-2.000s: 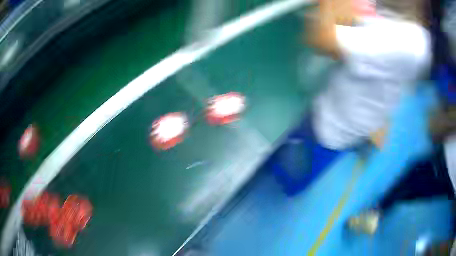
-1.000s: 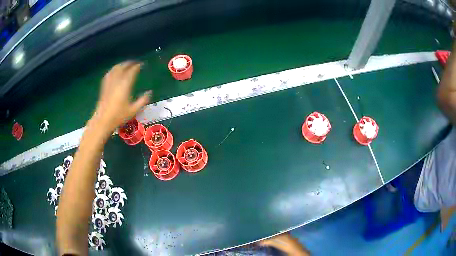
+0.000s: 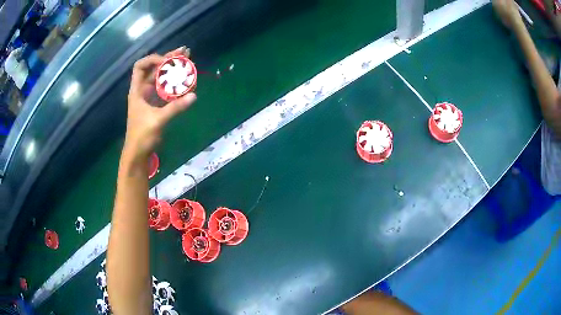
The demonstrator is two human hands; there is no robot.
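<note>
My left hand (image 3: pixel 151 98) reaches up from the lower left over the green belt. Its thumb and fingers hold a red housing with a white bladed wheel (image 3: pixel 176 77), face towards me. Several open red housings (image 3: pixel 227 226) stand close together on the dark green bench, brass-coloured centres showing. Loose white bladed wheels (image 3: pixel 163 291) lie at the lower left, partly behind my forearm. Two red housings with white wheels fitted stand apart at the right, one nearer (image 3: pixel 374 141), one farther (image 3: pixel 446 121). Only skin of my right arm or hand (image 3: pixel 378 304) shows at the bottom edge.
A scuffed white rail (image 3: pixel 264 126) divides bench and belt, with a grey post (image 3: pixel 410 18) on it. The belt carries a loose white wheel (image 3: pixel 80 224) and red pieces (image 3: pixel 51 239). Another person's arm (image 3: pixel 532 58) is at the upper right, a blue stool (image 3: pixel 529 206) below.
My left hand has gone from empty to holding the fitted housing, which stood on the belt a second ago and is now raised. The view has turned and tilted.
</note>
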